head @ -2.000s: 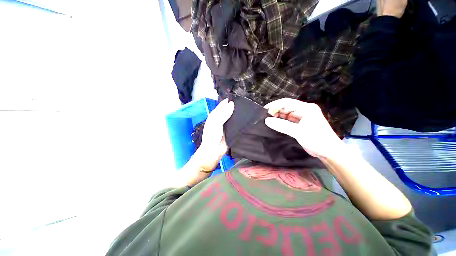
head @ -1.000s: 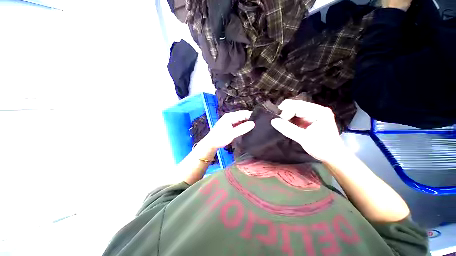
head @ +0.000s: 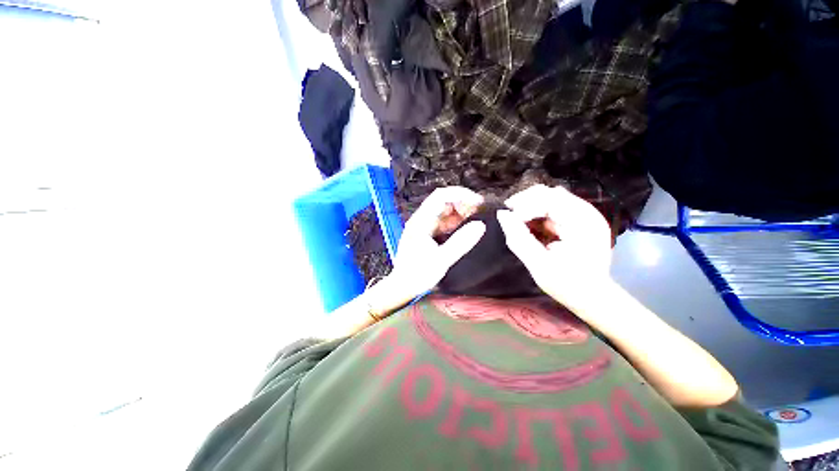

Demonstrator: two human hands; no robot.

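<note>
A large heap of dark plaid garments (head: 515, 110) with pale check lines fills the upper middle of the view. A plain dark lining fabric (head: 483, 262) lies at its near end, against my chest. My left hand (head: 440, 241) pinches the edge of the lining between thumb and fingers. My right hand (head: 559, 241) pinches the same edge just to the right. The two hands are close together, with a short dark stretch of cloth between them. The fingertips are overexposed, so the exact grip is partly hidden.
A blue plastic crate (head: 324, 248) holding a dark bundle stands left of my left hand. A dark cloth (head: 326, 115) lies beyond it. A person in dark clothing (head: 745, 110) is at the upper right, above a blue-framed chair (head: 750, 329) with a slatted seat.
My left hand has moved right, closer to my right hand, along the lining's edge. Less of the lining shows between the hands. The view has shifted slightly.
</note>
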